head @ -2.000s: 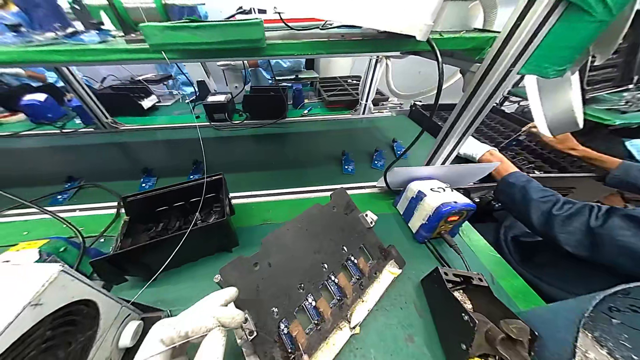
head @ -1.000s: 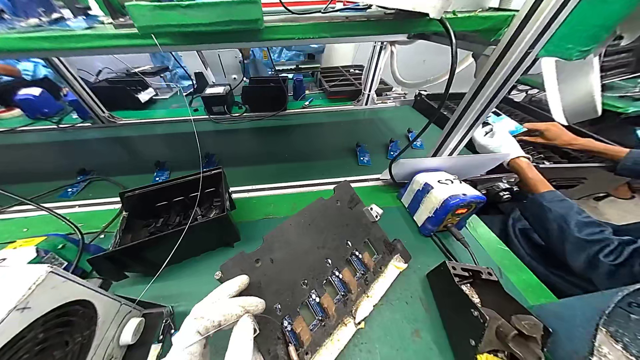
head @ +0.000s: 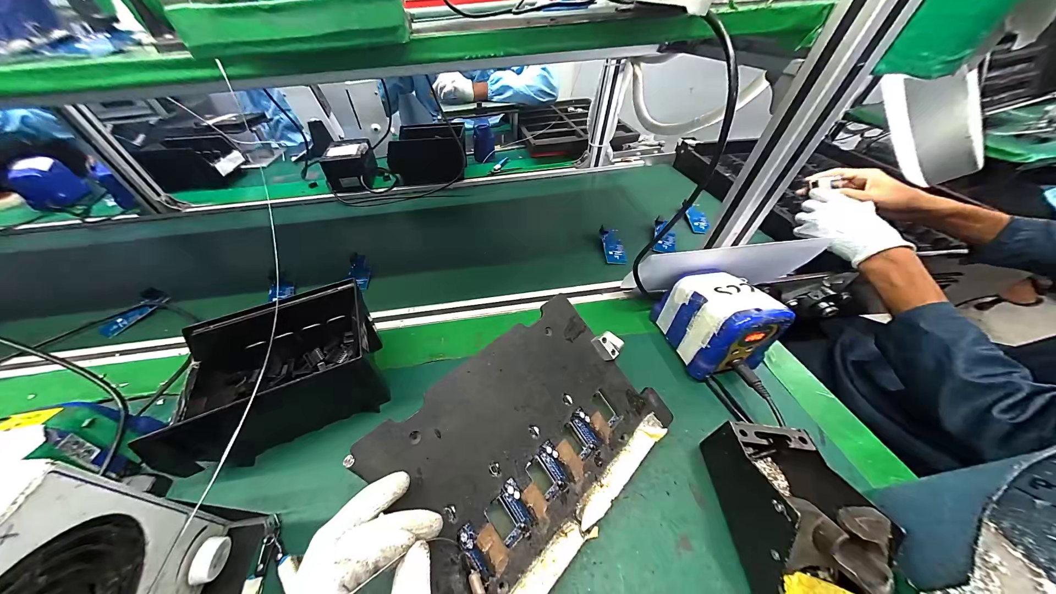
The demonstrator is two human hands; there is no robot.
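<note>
My left hand (head: 375, 536), in a stained white glove, is at the lower edge beside a black fixture plate (head: 487, 379). A thin wire crosses its fingers, which appear to pinch it, and runs toward the plate's lower end. The plate lies tilted on the green bench, with several small blue circuit boards (head: 549, 466) set in a slanting row of slots. A worn, pale strip (head: 623, 474) runs along its right edge. A small part of a brownish rod (head: 476, 582) shows by the lowest board. My right hand is not in view.
A black bin (head: 289, 412) of small dark parts stands left, above a fan unit (head: 74, 536). Right are a blue-and-white soldering station (head: 718, 322) and a black metal box (head: 792, 511). Blue boards (head: 613, 246) lie on the green conveyor (head: 495, 214). A co-worker's gloved hand (head: 850, 223) is beyond.
My left hand has shifted slightly right along the plate's lower end. The blue boards on the conveyor have moved right. The co-worker's hands have come together over the black tray.
</note>
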